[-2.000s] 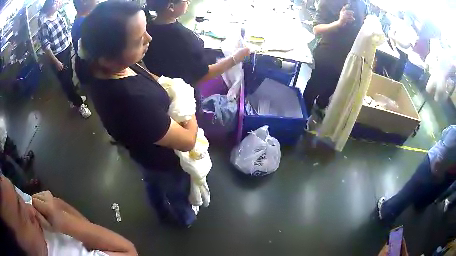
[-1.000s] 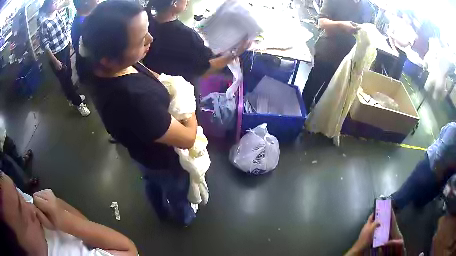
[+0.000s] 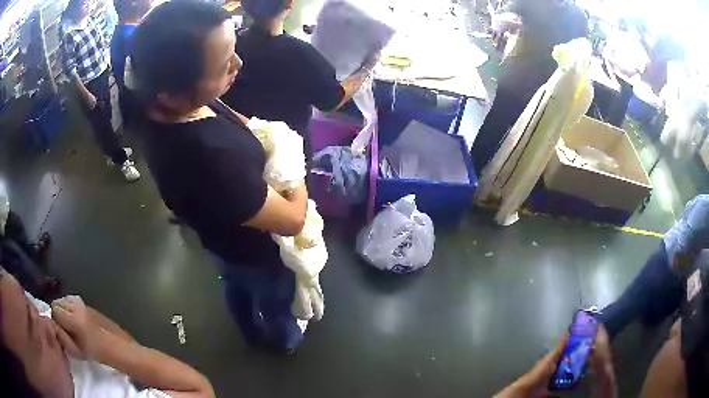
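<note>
Neither of my own hands can be made out. Two hands at the lower right (image 3: 544, 373) hold a smartphone (image 3: 575, 350) with a lit screen; they look like another person's. Nearest in front, a person in black (image 3: 206, 167) hugs a bundle of cream-white garments (image 3: 284, 155) to the chest, its ends hanging down. Behind, another person in black holds up a flat pale sheet (image 3: 350, 37) above the purple bin (image 3: 334, 196). At the right, a long cream garment (image 3: 536, 144) hangs in front of a third person in dark clothes, beside the cardboard box.
A knotted white carrier bag (image 3: 398, 235) lies on the floor before the blue bin (image 3: 427, 194). The cardboard box (image 3: 614, 175) stands at the right. The white work table (image 3: 459, 62) is behind. A person at the lower left (image 3: 117, 350) has a hand near the face.
The pale sheet was lifted from the table area and has moved left. The cream garment shifted, hanging in a narrower fold. The phone came further into view, tilted, its screen now dark with colours.
</note>
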